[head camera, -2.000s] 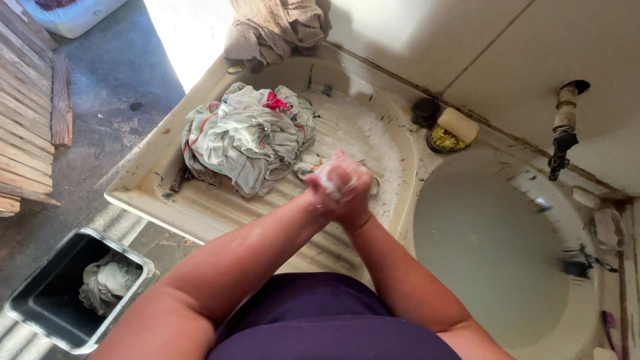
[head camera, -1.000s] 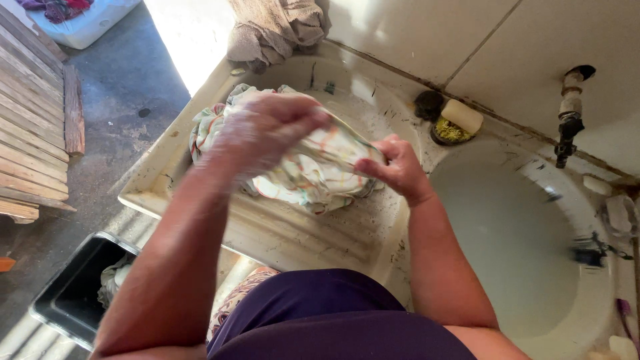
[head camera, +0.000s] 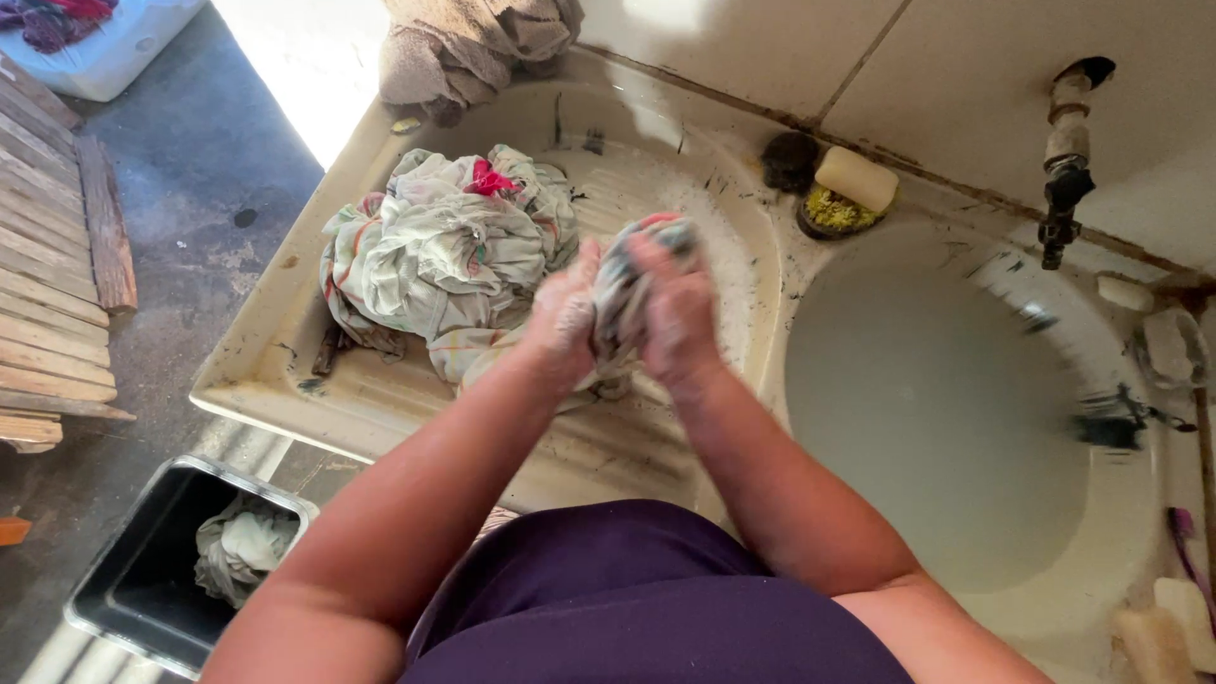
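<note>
Bunched wet cloth (head camera: 622, 309) is gripped between my two soapy hands, over the ribbed washboard part of a laundry sink (head camera: 313, 432). On its left side my left hand (head camera: 567, 313) is closed around it; on its right side my right hand (head camera: 674, 313) holds it, slightly blurred. Left of the hands lies a heap of pale checked cloths (head camera: 446, 252) with a red piece on top. A fold of checked cloth runs from the heap toward my hands. Whether it joins the held bunch cannot be told. White suds coat the basin to the right of my hands.
A round basin of cloudy water (head camera: 931, 408) is at right, below a wall tap (head camera: 1064, 180). A soap bar (head camera: 857, 179) rests on a yellow scourer (head camera: 836, 211) at the rim. A brown towel (head camera: 475, 47) hangs at the back corner. A black bin (head camera: 142, 570) holding cloth stands lower left.
One second ago my hands held a checked cloth spread between them over the heap; now the cloth is bunched between them, and the heap with its red piece shows uncovered.
</note>
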